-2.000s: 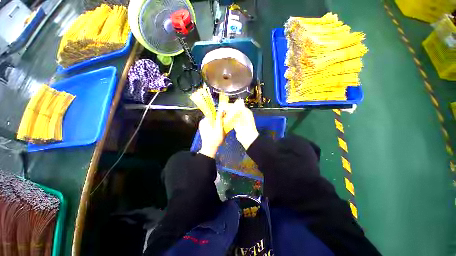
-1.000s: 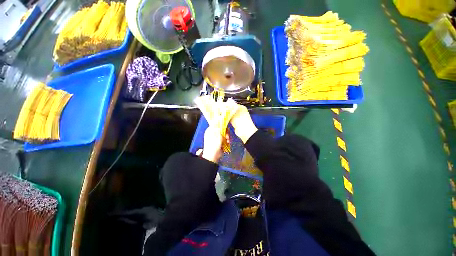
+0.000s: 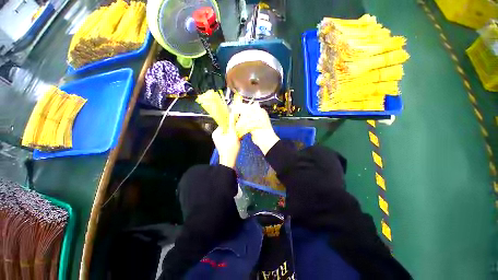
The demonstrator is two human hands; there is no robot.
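Observation:
My left hand (image 3: pixel 226 143) is closed around a fanned bunch of yellow lead wires (image 3: pixel 214 108), which stick out up and left. My right hand (image 3: pixel 255 121) is against the same bunch at the front of the machine; its fingers are blurred, and I cannot tell if it grips wires. The teal bench machine (image 3: pixel 254 76) with a round silver face stands just beyond my hands. The blue scrap tray (image 3: pixel 309 135), speckled with bits, lies below my hands.
A large yellow wire stack (image 3: pixel 360 65) fills a blue tray at right. Left are a blue tray (image 3: pixel 104 115) with a wire bundle, another yellow wire pile (image 3: pixel 109 30), a fan (image 3: pixel 183 24), patterned cloth (image 3: pixel 162 82) and brown wires (image 3: pixel 30 235).
The wire bunch was fanned up-left, then turned with its ends pointing down between my hands, and now points up-left again. The view has shifted slightly.

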